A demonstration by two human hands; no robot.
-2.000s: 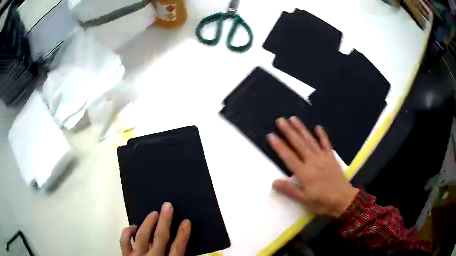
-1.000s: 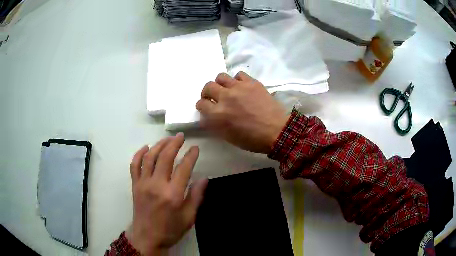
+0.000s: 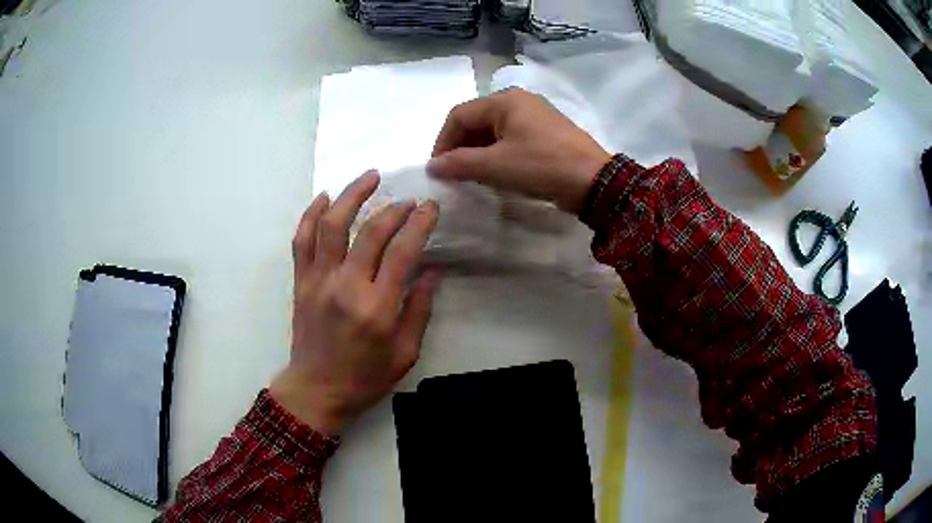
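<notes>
A stack of white backing sheets (image 3: 393, 112) lies above the work area. My right hand (image 3: 516, 148) is over its right side, thumb and fingers pinched on the lifted, blurred edge of a thin backing sheet (image 3: 465, 209). My left hand (image 3: 358, 296) lies on the stack's lower part, fingers spread and fingertips on the sheet. A black panel (image 3: 496, 444) lies flat below my hands, its lower end cut off by the frame. Backed panels (image 3: 121, 383) with grey-white faces and black rims lie in a pile at left.
Dark-edged pieces (image 3: 414, 15) and banded white bundles (image 3: 731, 51) stand at the back. Loose white cloth (image 3: 634, 112) lies right of the stack. An amber bottle (image 3: 792, 153), green-handled snips (image 3: 823, 250) and black panels (image 3: 884, 347) are at right. Yellow tape (image 3: 616, 419) runs beside the panel.
My right hand has moved up and right, lifting a thin sheet's edge. My left hand has moved up onto the stack. Earlier, both hands were on black panels.
</notes>
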